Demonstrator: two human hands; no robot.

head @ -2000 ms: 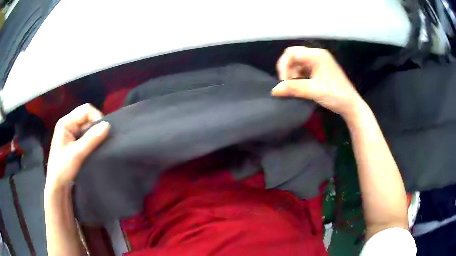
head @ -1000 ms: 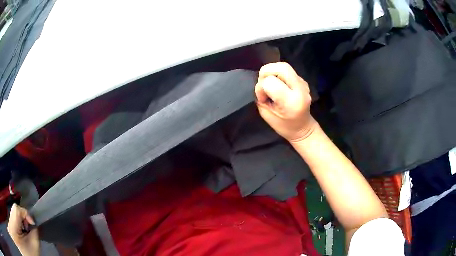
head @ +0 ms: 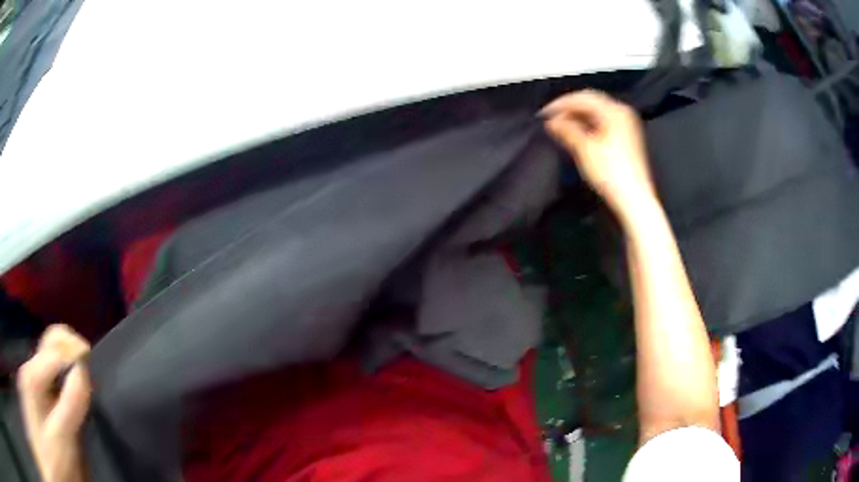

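A large, limp dark grey garment piece point(head: 283, 254) is stretched between my hands over my lap, below the table's front edge. My left hand point(head: 58, 381) grips its left end at the lower left, slightly blurred. My right hand point(head: 591, 127) pinches its upper right end between thumb and fingers, just under the table edge. A thin seam line runs along the cloth's upper part. A loose fold of the grey cloth hangs below its middle, over the red cloth point(head: 405, 424) on my lap.
The white table point(head: 330, 66) curves across the top. Dark strips point(head: 669, 42) hang at its right end. Grey cloth pieces point(head: 763, 198) lie at the right, above dark blue cloth point(head: 791, 377) and part of an orange-red basket point(head: 730, 433). Scraps lie on the green floor point(head: 575, 377).
My right hand has moved up and right, changing from a fist to a pinch. My left hand has risen slightly. The narrow folded cloth has opened into a broader sheet.
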